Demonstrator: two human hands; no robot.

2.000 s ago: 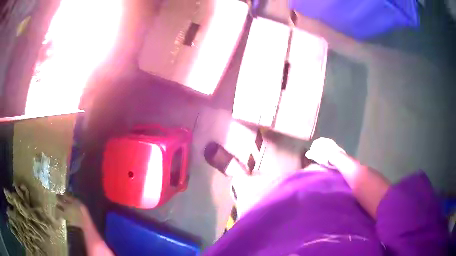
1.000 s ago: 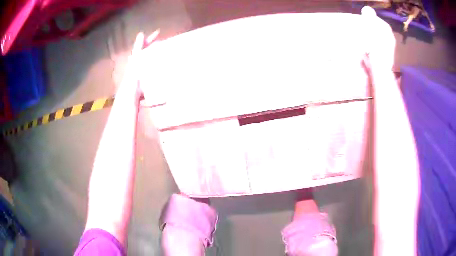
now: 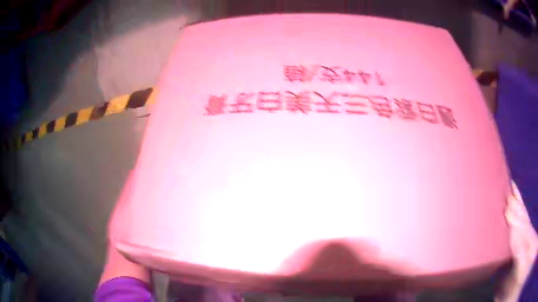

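Observation:
A large closed cardboard carton (image 3: pixel 330 153), glaring pink and white, fills the middle of the view, raised close to me. Its broad face carries dark red printed characters, upside down. A rounded dark patch lies at its near edge. My left forearm, with a purple sleeve, runs up the carton's lower left side; my left hand is mostly hidden behind the carton's edge (image 3: pixel 125 197). My right hand (image 3: pixel 520 221) is against the carton's right side, partly cut off by the picture's edge, its fingers partly hidden. The carton is held between both hands.
Yellow-black tape (image 3: pixel 88 114) crosses the grey floor (image 3: pixel 76 183) at the left and shows again at the right. A blue-purple bin or cover (image 3: pixel 518 118) stands at the right. Dark, blurred things show along the top. Something blue lies at the lower left edge.
The red stool and bench have left view as I turned. The carton has come up nearer, and its printed face shows instead of the seam and dark slot. My legs are now mostly hidden behind it.

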